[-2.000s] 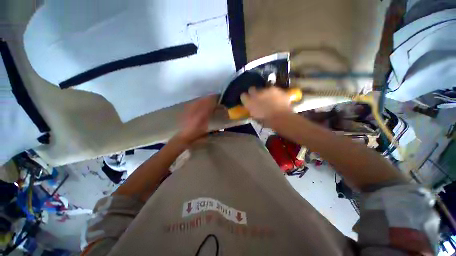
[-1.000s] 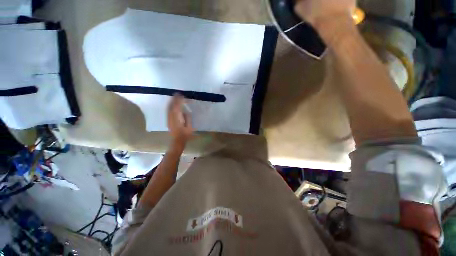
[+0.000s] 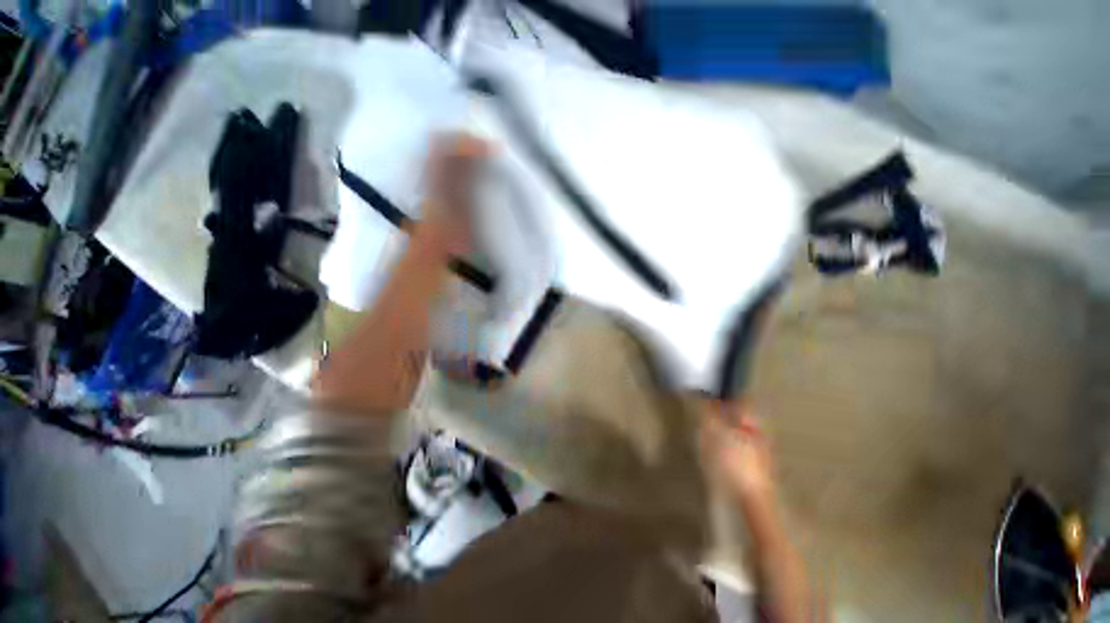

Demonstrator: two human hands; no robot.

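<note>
A white garment panel (image 3: 682, 158) with a narrow black band and a wider black edge strip lies across the tan table cover. My left hand (image 3: 457, 183), blurred, is at the panel's left end, over other white panels (image 3: 377, 122) with black bands; its fingers cannot be made out. My right hand (image 3: 736, 444) is at the panel's near right corner, with its fingers closed on the black edge strip. The steam iron (image 3: 1035, 554) is on the cover at the lower right, away from both hands.
A thick black bundle (image 3: 256, 237) lies left of the white panels. A small black and white piece (image 3: 879, 222) lies right of the panel. A blue object (image 3: 767, 46), possibly a crate, is beyond the table's far edge. A clutter of cables and cloth is at the left.
The view has turned left. My right hand has let go of the iron and taken the panel's edge. The panel has moved left, over the other panels, and my left hand has moved to its left end.
</note>
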